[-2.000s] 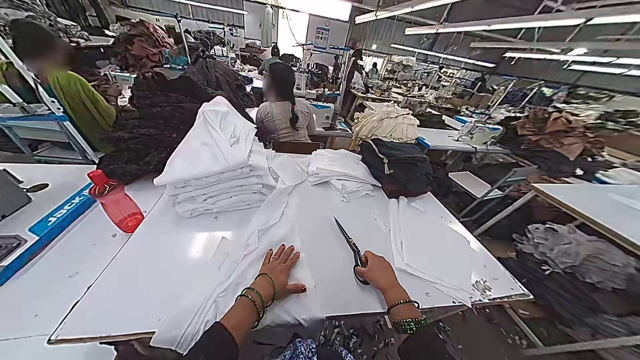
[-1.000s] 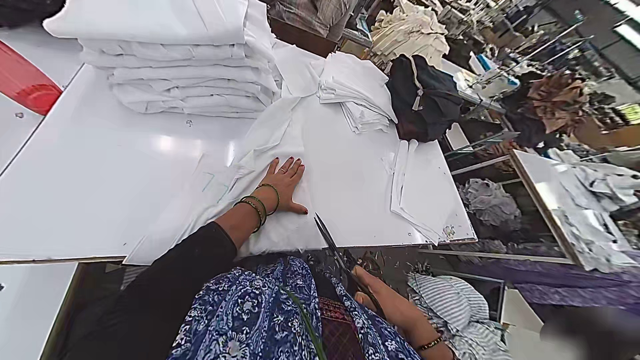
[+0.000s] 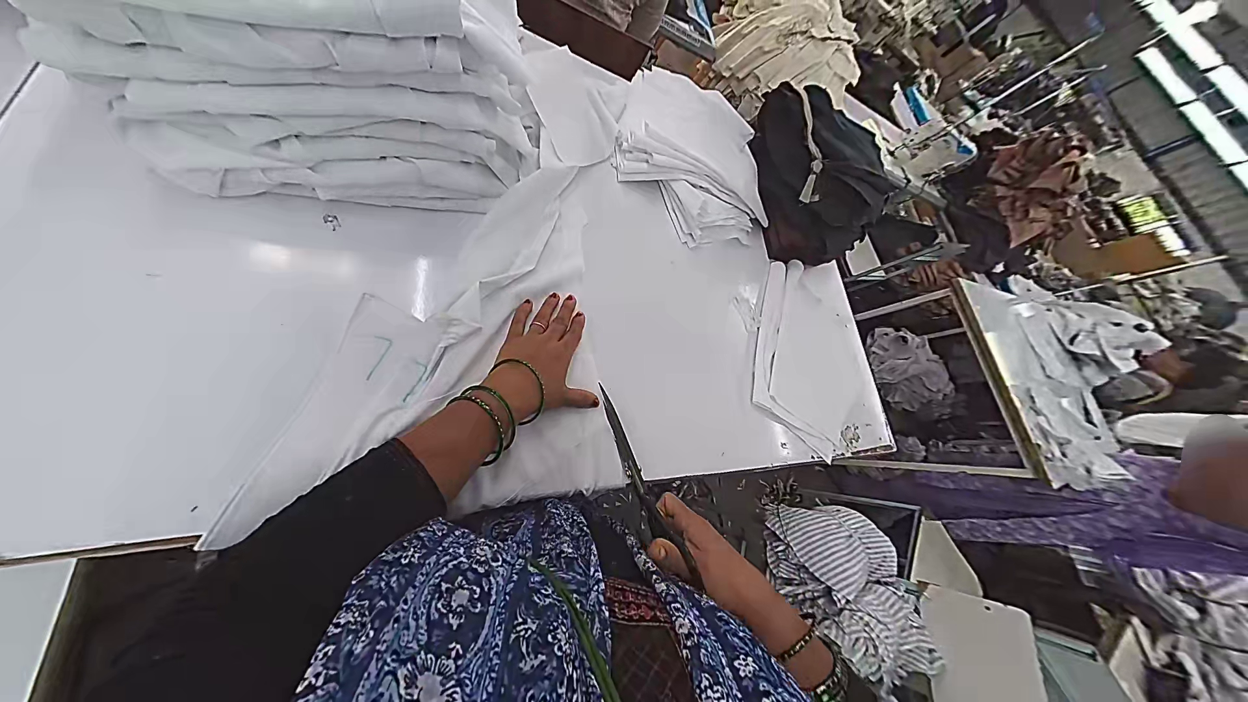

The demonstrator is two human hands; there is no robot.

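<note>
My left hand [image 3: 546,356] lies flat, fingers spread, on a long white fabric piece [image 3: 512,253] that runs across the white tabletop [image 3: 673,322]. Green bangles circle that wrist. A pair of dark scissors [image 3: 629,463] is gripped in my right hand [image 3: 707,556] at the table's near edge. The scissors' tip points away from me, just right of my left thumb and beside the fabric's edge; the blades look closed together. A white piece with blue marks [image 3: 375,356] lies left of my left hand. Folded white strips [image 3: 790,361] rest at the right edge.
A tall stack of folded white fabric [image 3: 322,107] stands at the back left. A smaller pile of white pieces [image 3: 682,146] and a dark cloth bundle [image 3: 819,175] sit at the back. Striped cloth [image 3: 848,595] lies below the table at right, near another table with grey cloth [image 3: 1063,370].
My right hand has drawn the scissors back from the tabletop to its near edge. My left hand stays spread on the white fabric. The view has tipped down and turned.
</note>
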